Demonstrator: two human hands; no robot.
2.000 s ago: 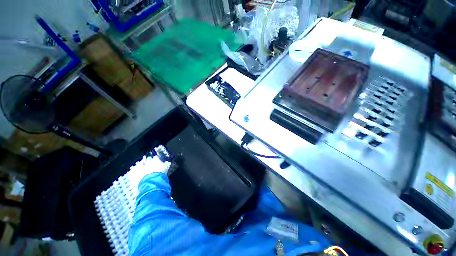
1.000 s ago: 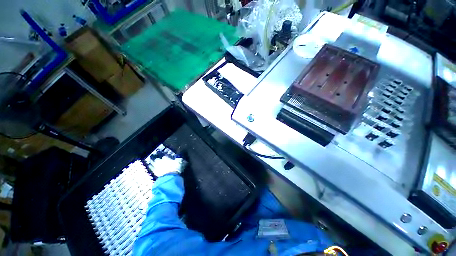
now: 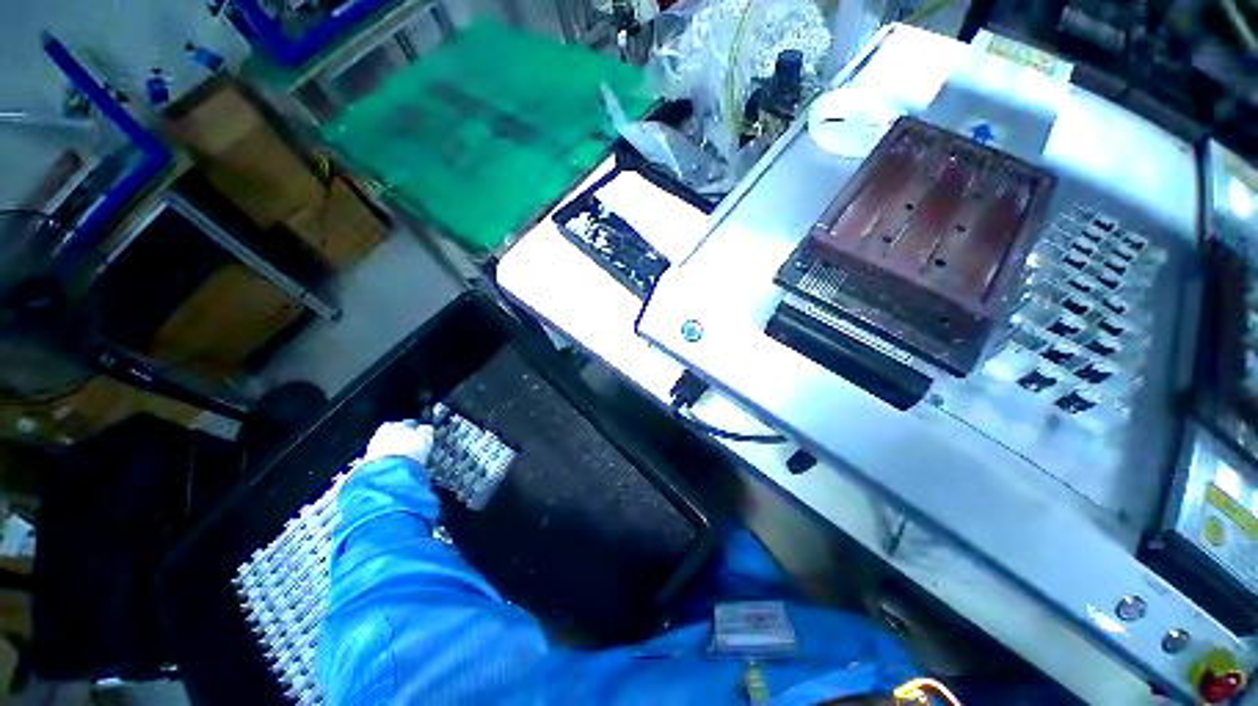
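My left hand (image 3: 400, 443), in a white glove and blue sleeve, is low inside the large black tray (image 3: 607, 476). It touches or lies right beside the left end of a small block of silver-white parts (image 3: 472, 464); its fingertips are too small and blurred to show a grip. A larger group of parts in rows (image 3: 293, 593) lies in the tray's left part, partly behind the sleeve. My right hand is out of the picture.
The white machine (image 3: 745, 262) stands at the right with a dark red-brown fixture (image 3: 931, 221), rows of white parts (image 3: 1090, 310) and a red emergency stop (image 3: 1220, 683). A small black tray (image 3: 614, 246) is on the bench. A green mat (image 3: 483, 131) is behind.
My left hand has moved left from over the tray's middle. The small block of parts now shows to the right of the hand. The view has shifted slightly.
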